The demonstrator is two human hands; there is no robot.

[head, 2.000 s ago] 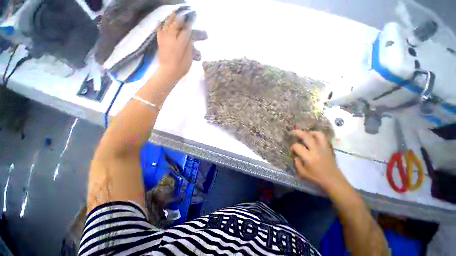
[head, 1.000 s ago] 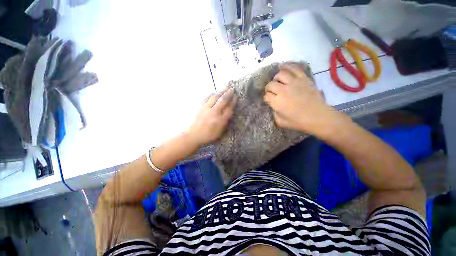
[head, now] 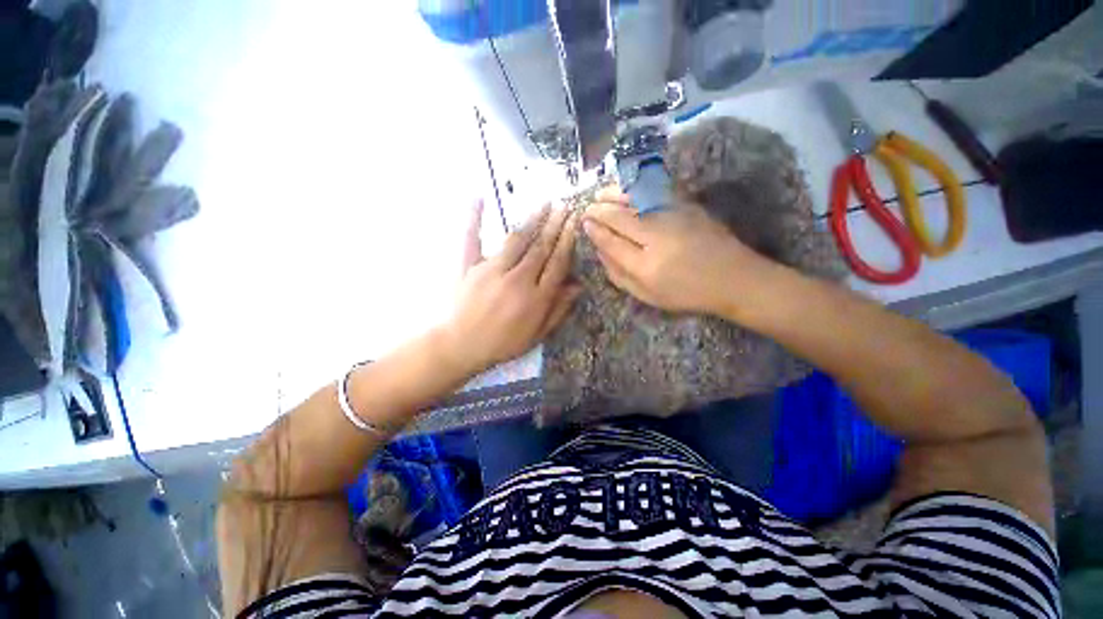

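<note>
A grey-brown fuzzy fabric piece [head: 677,351] lies on the white table, with one part to the right of the needle area and its lower part over the table's front edge. My left hand [head: 514,290] lies on its left edge with fingers extended towards the presser foot. My right hand [head: 659,254] has its fingertips together on the fabric edge just in front of the presser foot [head: 593,169]. The fingertips of both hands are close together. The sewing machine [head: 798,42] stands above them; a grey-blue block [head: 645,181] is right of the needle area.
Scissors with red and orange handles [head: 877,206] lie to the right, beside a dark-handled tool [head: 962,139] and a dark flat object [head: 1052,187]. Stacked grey and white cut pieces [head: 91,212] lie at the left. Blue bins [head: 829,447] are below the table edge.
The fabric has moved from the left under my hands to the needle area and turned. My left hand has left the stacked pieces; both hands have moved up to the presser foot.
</note>
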